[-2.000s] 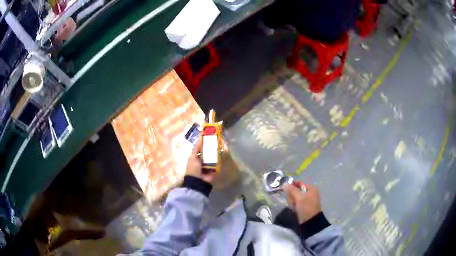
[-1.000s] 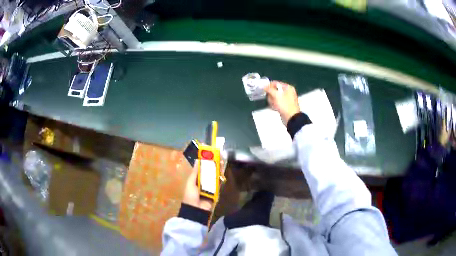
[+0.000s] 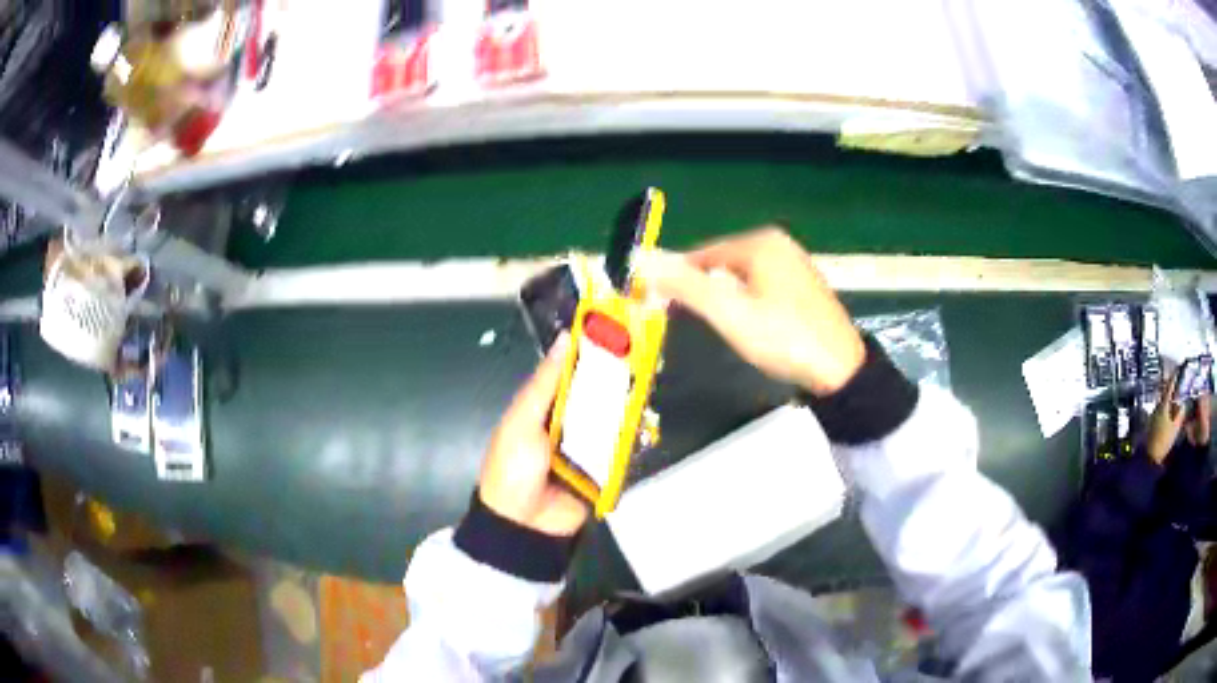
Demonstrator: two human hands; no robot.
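My left hand [image 3: 523, 447] holds a yellow-orange handheld product [image 3: 601, 400] upright above the green bench. The product has a red spot, a white panel and a raised yellow-and-black arm at its top. A black-faced flat item [image 3: 549, 304] shows beside the product, on the left hand's side. My right hand [image 3: 774, 304] is at the product's upper end, its fingertips pinched on a small white cloth or tissue [image 3: 674, 278]; it is blurred, and I cannot tell its exact contact.
A white pad [image 3: 727, 500] lies on the green bench [image 3: 387, 427]. A clear bag [image 3: 910, 344] is behind my right wrist. Two blue-faced products [image 3: 179, 400] lie at left by a clip lamp [image 3: 87, 310]. Another person's hands [image 3: 1180, 416] work at far right. A white shelf is above.
The view has turned towards the bench. My right hand has moved from off to the right to the product's top. My left hand still holds the product, now raised over the bench.
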